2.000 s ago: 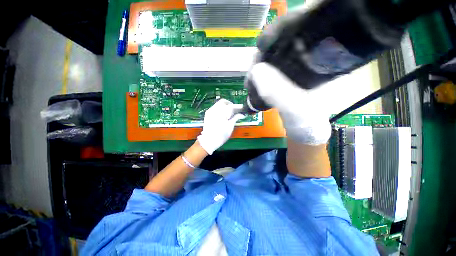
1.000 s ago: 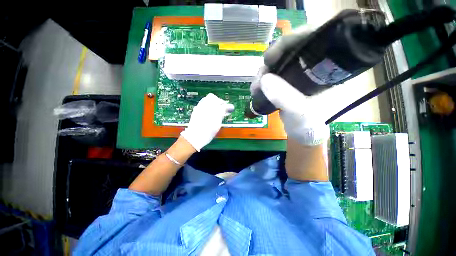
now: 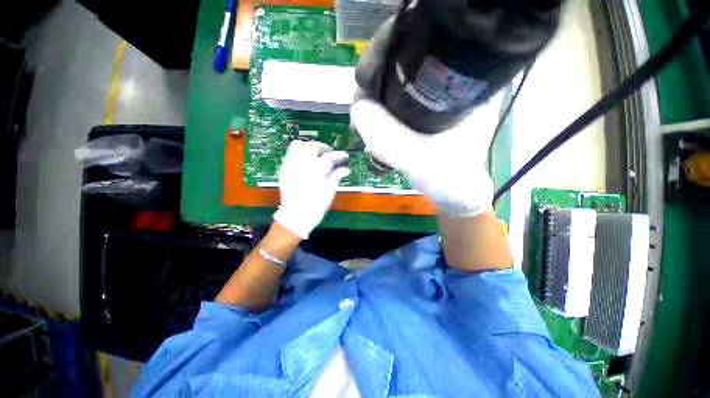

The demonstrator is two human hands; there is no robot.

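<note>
A large green circuit board (image 3: 268, 140) lies in an orange fixture (image 3: 233, 175). A long white heatsink (image 3: 307, 84) crosses it, and a finned heatsink (image 3: 362, 22) stands at its far edge, partly hidden by the screwdriver. My gloved right hand (image 3: 416, 151) grips a thick black electric screwdriver (image 3: 444, 74) over the board's right part; its tip is hidden behind the hand. My gloved left hand (image 3: 306, 183) is over the board's near left part, fingers bent and fingertips together; whether it pinches a small screw is too small to tell.
A blue marker (image 3: 224, 39) lies at the left of the green mat (image 3: 204, 148). Black bins (image 3: 167, 291) with clear plastic bags (image 3: 117, 155) are at left. A second board with heatsinks (image 3: 619, 280) is on the conveyor at right. A black cable (image 3: 576, 132) crosses the right side.
The right hand and screwdriver have moved left, and the screwdriver is more upright, covering part of the heatsinks. The left hand has moved left, away from the screwdriver. The view has shifted slightly.
</note>
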